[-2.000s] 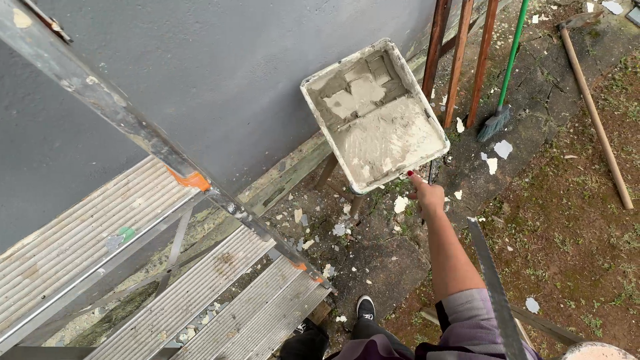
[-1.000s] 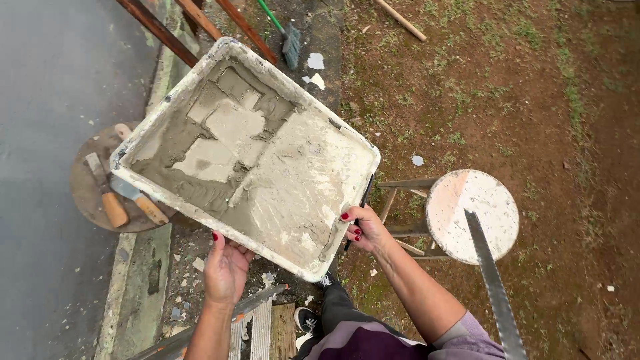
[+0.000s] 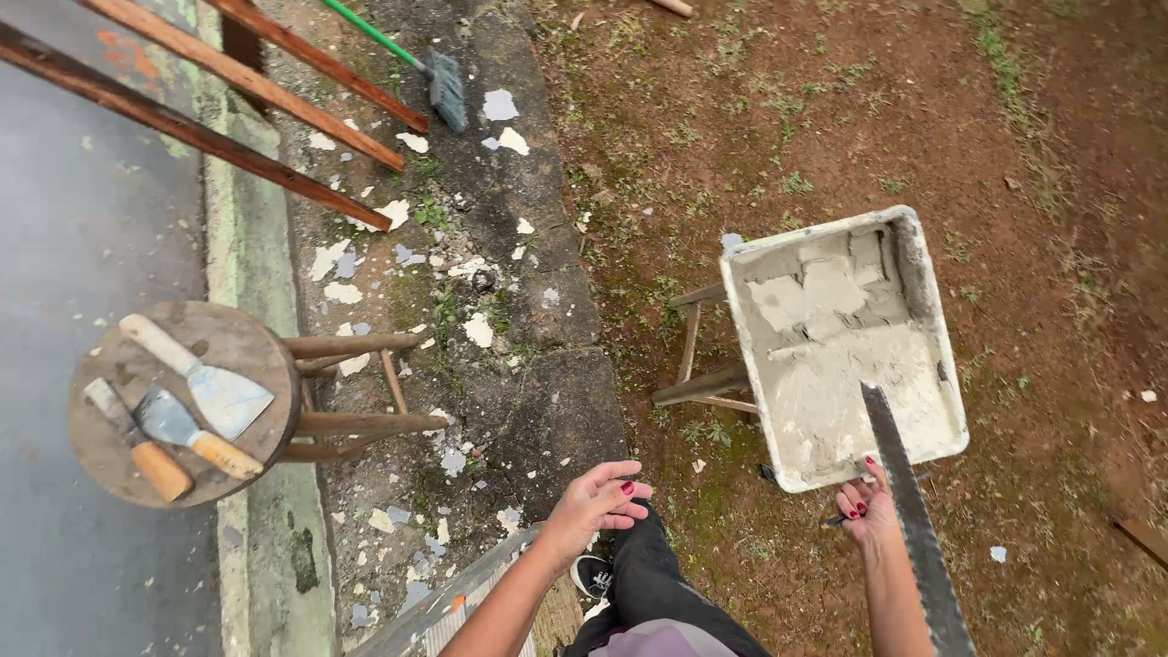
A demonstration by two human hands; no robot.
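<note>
A white plastic tray (image 3: 750,365) with grey mortar in it sits over a stool (image 3: 701,388) on the right, hiding the stool's top. My right hand (image 3: 865,504) is at the tray's lower edge, thumb at the rim, with a dark thin thing partly hidden in the fingers. My left hand (image 3: 598,507) is off the tray, fingers apart, holding nothing. On the round wooden stool (image 3: 100,365) at the left lie a putty knife with a pale handle (image 3: 219,392), one with an orange-brown handle (image 3: 196,433) and another wooden-handled tool (image 3: 141,443).
A dark toothed metal strip (image 3: 912,520) rises from the bottom right, in front of the tray. Wooden posts (image 3: 265,87) and a green-handled broom (image 3: 445,89) stand at upper left. Paint flakes lie on the paving. A metal ladder rail (image 3: 447,598) is at the bottom.
The tray has moved from beside the wall to the stool on the right, whose round top was visible one second ago. My left hand has let go of the tray. The view has shifted right.
</note>
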